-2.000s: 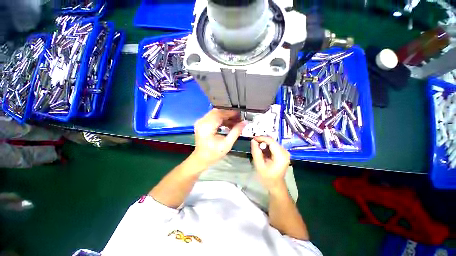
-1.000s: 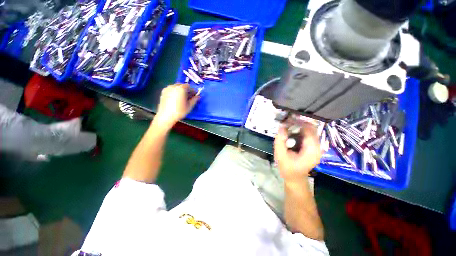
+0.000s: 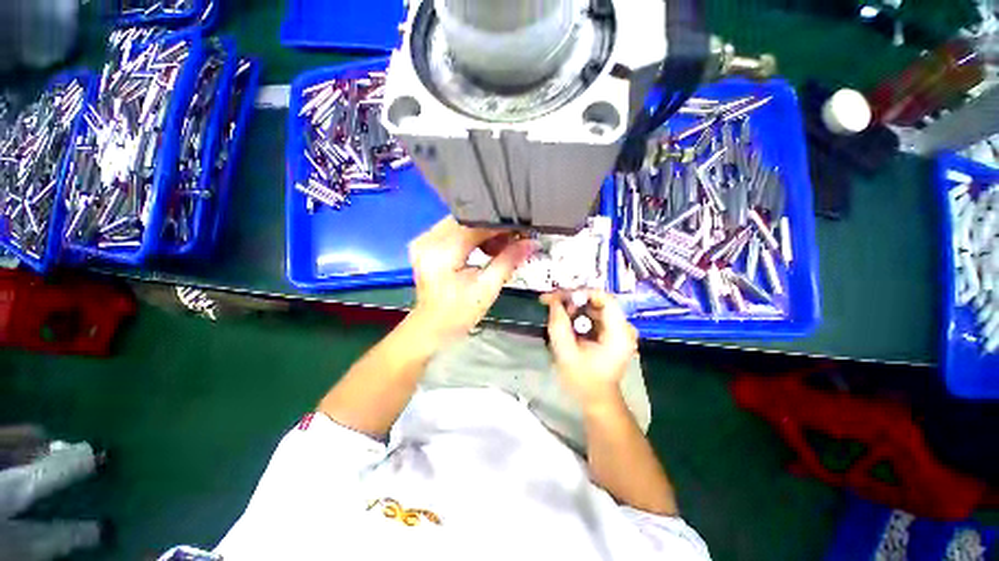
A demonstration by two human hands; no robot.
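Note:
The grey press cylinder (image 3: 509, 175) fills the upper centre. My left hand (image 3: 451, 274) is at the left of the pale base plate (image 3: 588, 254), its fingertips under the press head. The fixture and anything between those fingertips are hidden. My right hand (image 3: 595, 348) is just in front of the plate's right part, fingers curled around a metal pin (image 3: 583, 324) whose round pale end shows. The left blue tray (image 3: 356, 247) has pins at its back and bare blue bottom in front. The right blue tray (image 3: 805, 252) holds many pins, partly behind the press.
Blue trays heaped with pins (image 3: 121, 164) stand at the far left. Another blue tray (image 3: 964, 362) with paler pieces is at the right edge. A white round cap (image 3: 847, 111) and a brass fitting (image 3: 745, 64) are at the upper right. Red shapes (image 3: 854, 438) are on the green floor.
My left hand has moved from the left tray's front edge back to the press. My right hand stays by the plate with its pin. The view has swung back from the left.

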